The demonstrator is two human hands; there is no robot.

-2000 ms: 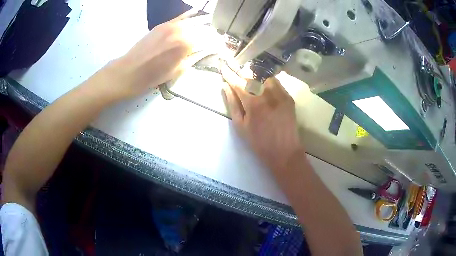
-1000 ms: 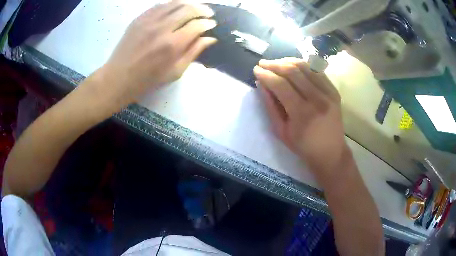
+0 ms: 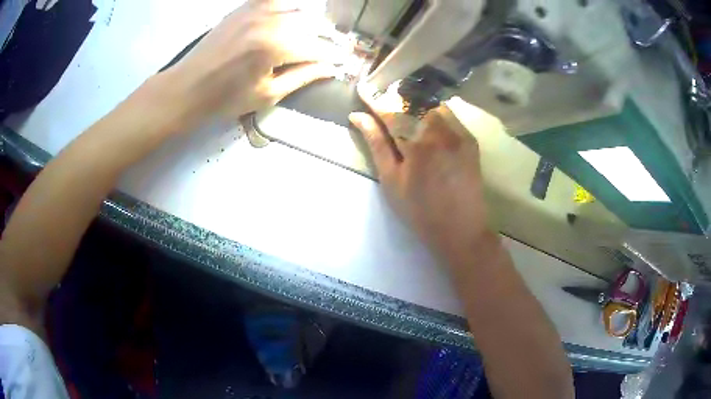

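Observation:
A dark fabric panel (image 3: 323, 101) lies on the bed of the cream sewing machine (image 3: 511, 93), partly under my fingers. The needle area (image 3: 355, 58) is washed out by lamp glare. My left hand (image 3: 245, 62) rests on the panel to the left of the needle, fingers reaching toward it. My right hand (image 3: 429, 167) is close to the right of the needle, its fingertips at the panel's edge. Both hands press on the cloth. The far part of the panel is hidden by my left hand and the machine head.
A large dark cloth (image 3: 47, 54) lies at the far left of the white table (image 3: 296, 226). Scissors (image 3: 620, 308) and slim tools (image 3: 666, 312) lie at the right table edge. A small dark strip (image 3: 542, 178) lies on the machine bed. A blue basket (image 3: 448, 374) shows below.
One second ago the panel lay nearer, in front of the needle, with a pale strip showing. Now it is at the needle, mostly covered by my hands. The view has also shifted.

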